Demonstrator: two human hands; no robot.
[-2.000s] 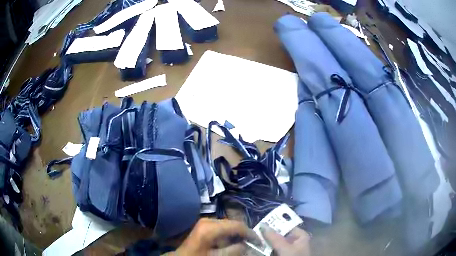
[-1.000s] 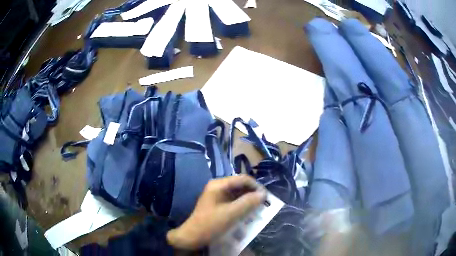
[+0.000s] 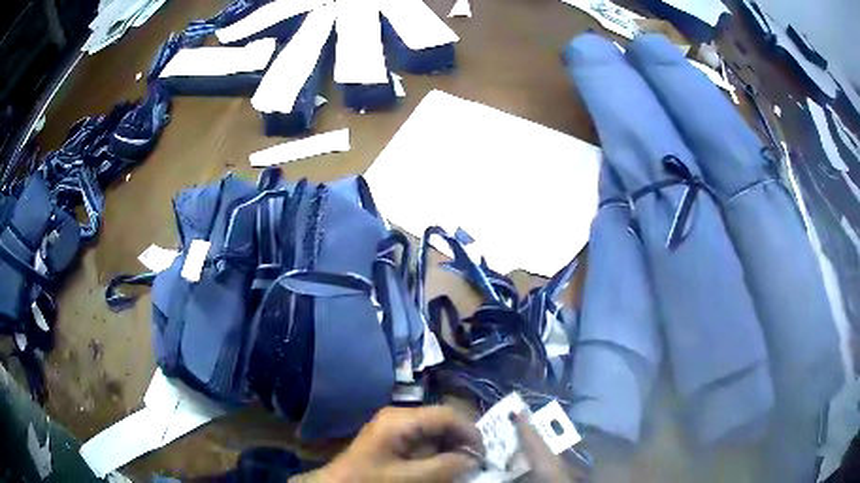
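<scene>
My left hand is at the bottom centre, fingers curled at the left edge of a small printed white bundle ticket. My right hand is partly blurred and cut off by the bottom edge; a finger lies over the tickets. A second white ticket with a dark mark shows just right of that finger. Tied cut-piece bundles of blue fabric stand side by side left of my hands, with a small blank white piece on the left one. A tangle of dark tie strips lies just beyond the tickets.
Rolled panel bundles lie at the right. A plain white sheet lies beyond the tangle. Strip stacks with white tops fan out at the far end. A long strip heap lies far left. White paper sticks out under the bundles.
My right hand moved off rightward with a blurred white piece, then came back beside my left hand. The tickets now show between both hands. The view shifted right, then slightly back.
</scene>
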